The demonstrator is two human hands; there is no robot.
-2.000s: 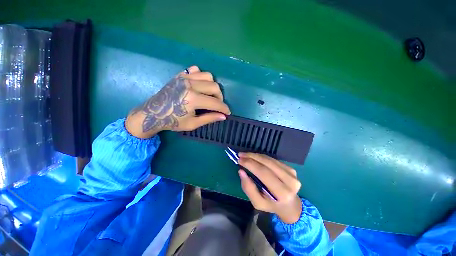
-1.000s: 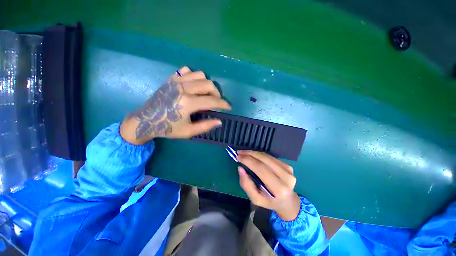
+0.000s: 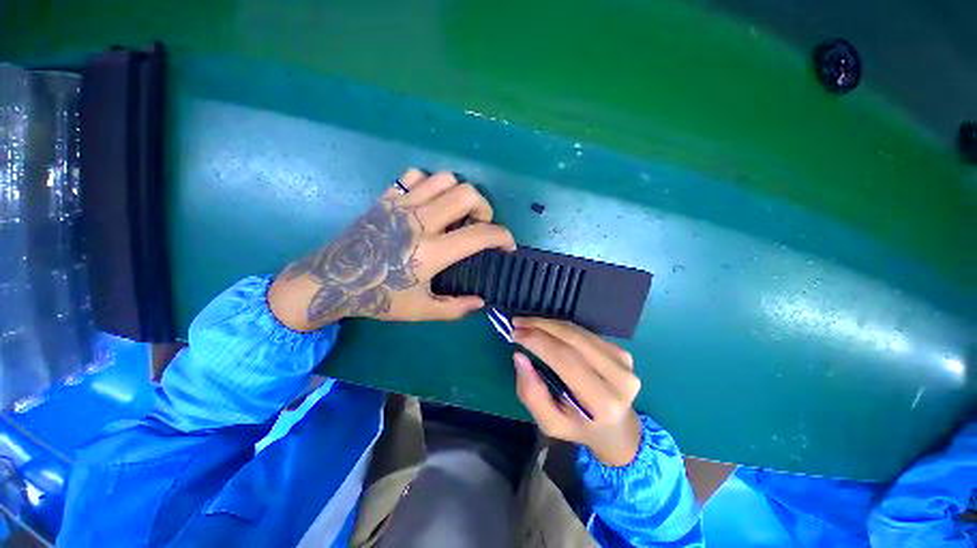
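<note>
The slotted black strip point(image 3: 615, 298) lies flat in front of me, its plain end to the right. My bare left hand point(image 3: 391, 257) covers its left end, index finger at the far edge and thumb at the near edge. Something dark shows under the curled fingers; I cannot tell what. My bare right hand point(image 3: 584, 375) holds the tweezers point(image 3: 550, 375) like a pen. Their silvery tips are at the strip's near edge, close to my left thumb. I cannot see whether they hold anything.
A small black scrap point(image 3: 538, 208) lies beyond the strip. A long dark stack point(image 3: 126, 193) and clear plastic trays point(image 3: 38, 214) stand at the left. A round black unit point(image 3: 837, 66) is at the upper right, another at the right edge. A blue sleeve point(image 3: 932, 498) shows lower right.
My left thumb and index finger have spread to the strip's two edges, with the hand shifted slightly right. The tweezers are nearer the thumb. The round unit has shifted left and up in view.
</note>
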